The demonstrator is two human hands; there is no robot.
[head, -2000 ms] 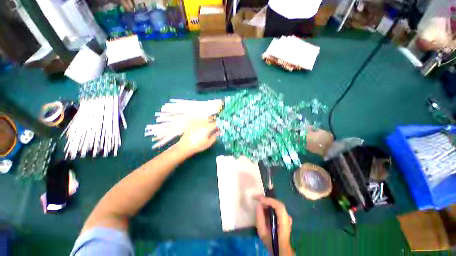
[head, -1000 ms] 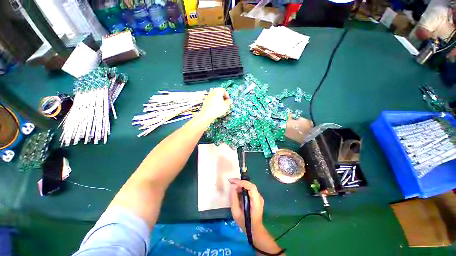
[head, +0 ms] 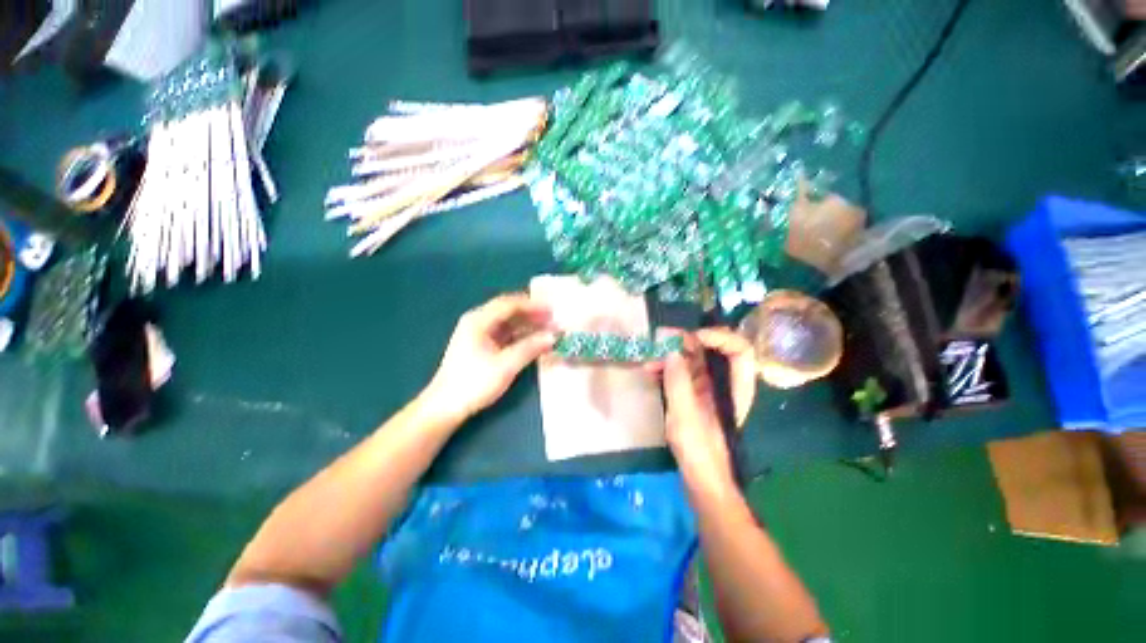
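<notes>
A green strip of joined circuit boards [head: 616, 347] lies level over the upper part of the beige backing board [head: 601, 421]. My left hand [head: 493, 349] pinches its left end between thumb and fingers. My right hand [head: 699, 383] holds its right end with thumb and fingertips. The black soldering iron [head: 725, 399] shows partly along my right hand and is held in it; its tip is too blurred to tell. The pile of green boards [head: 654, 176] lies just beyond the backing board.
Loose white LED strips [head: 434, 161] lie left of the pile. Finished assemblies [head: 199, 189] lie far left, near a dark pouch [head: 123, 367]. A round dish [head: 794, 339], a black iron station [head: 924, 329] and a blue bin [head: 1068, 327] stand at right.
My left hand has come back from the green pile to above the backing board. Both hands now hold a green board strip. The camera view has tilted down.
</notes>
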